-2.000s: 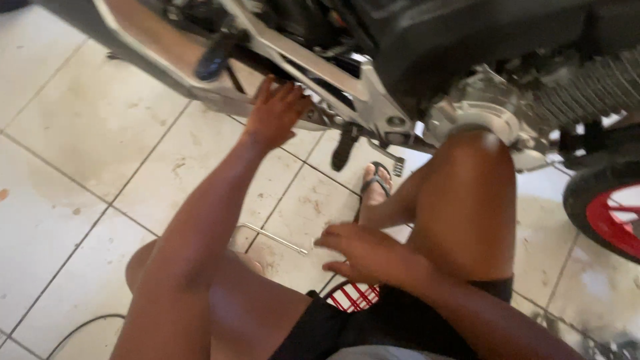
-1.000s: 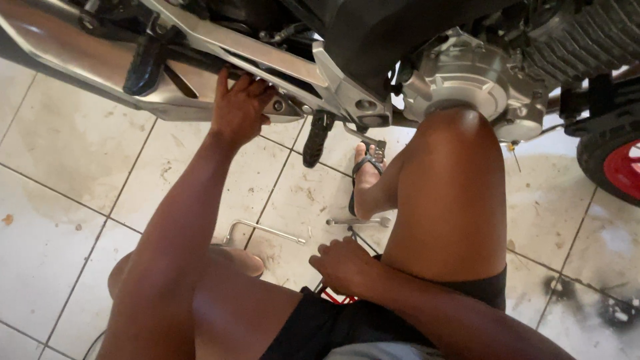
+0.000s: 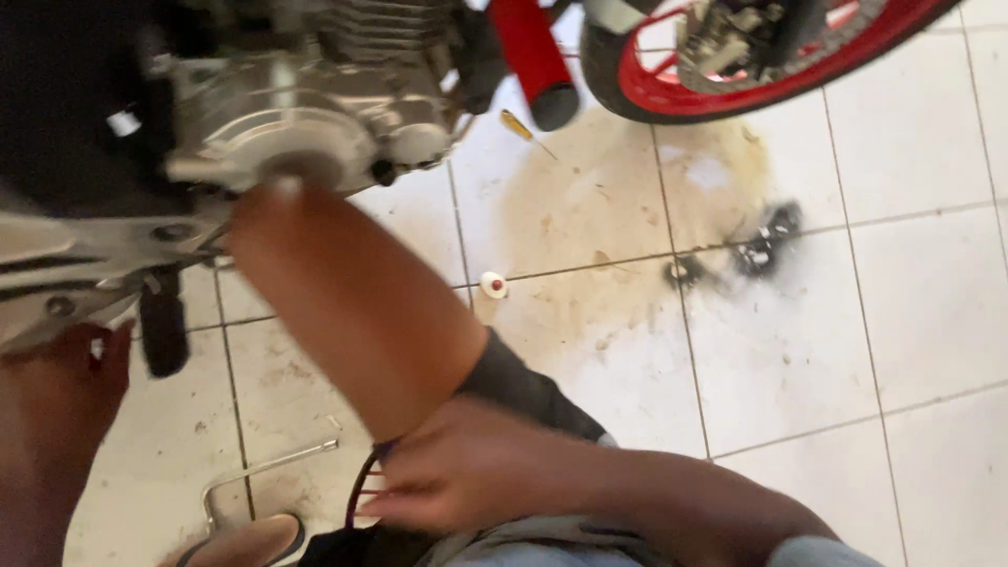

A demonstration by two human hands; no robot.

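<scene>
My left hand (image 3: 75,354) is at the left edge, at the lower side of the motorcycle's frame, beside a black footpeg (image 3: 164,323); its fingers are partly hidden and what they hold cannot be told. My right hand (image 3: 445,465) is blurred and rests low over my thigh, near a red-barred seat (image 3: 370,492); whether it holds anything is hidden. The engine cover (image 3: 291,142) touches or nearly touches my raised knee. On the tiles between my hands lies an L-shaped metal socket wrench (image 3: 268,465), close to my sandalled foot.
A screwdriver with a yellow handle (image 3: 516,124) lies on the floor near the red-rimmed wheel (image 3: 756,102). A small white and red round piece (image 3: 494,285) lies on the tiles. Dark greasy marks (image 3: 760,240) and a brownish stain (image 3: 583,205) are to the right.
The view has swung toward the front wheel. My right hand has come in against my thigh; my left hand stays by the motorcycle's lower side.
</scene>
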